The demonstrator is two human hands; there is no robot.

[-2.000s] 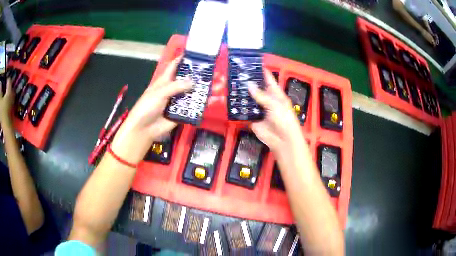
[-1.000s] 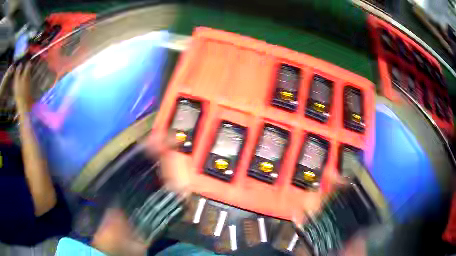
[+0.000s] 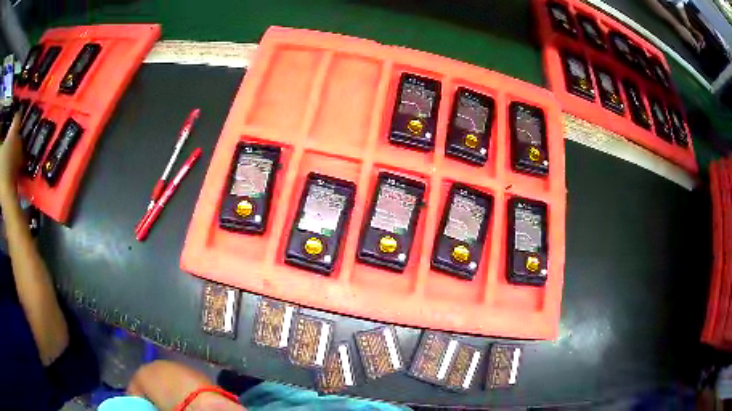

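The red phone tray [image 3: 361,289] lies in front of me. Several closed dark phones with yellow-orange round stickers, such as this phone [image 3: 319,217], lie in its pockets. The upper row's two left pockets hold no phone. Several small brown batteries with white strips, such as this battery [image 3: 379,353], lie loose along the tray's near edge. My left forearm and wrist, with a red band, show at the bottom left, but the hand is cut off by the lower edge. My right hand is out of the picture. What either hand holds is hidden.
A red pen [image 3: 170,193] and a pale-barrelled pen with red ends [image 3: 178,148] lie left of the tray. A left neighbouring tray [image 3: 104,108] and a right neighbouring tray [image 3: 610,120] hold phones. Red layered edges [image 3: 718,265] show far right. Another person's arm [image 3: 32,297] is at left.
Two open lit phones were in my hands over the tray, then blurred dark shapes showed low at both sides. Now neither phones nor hands show there. The blue glare and blur are gone.
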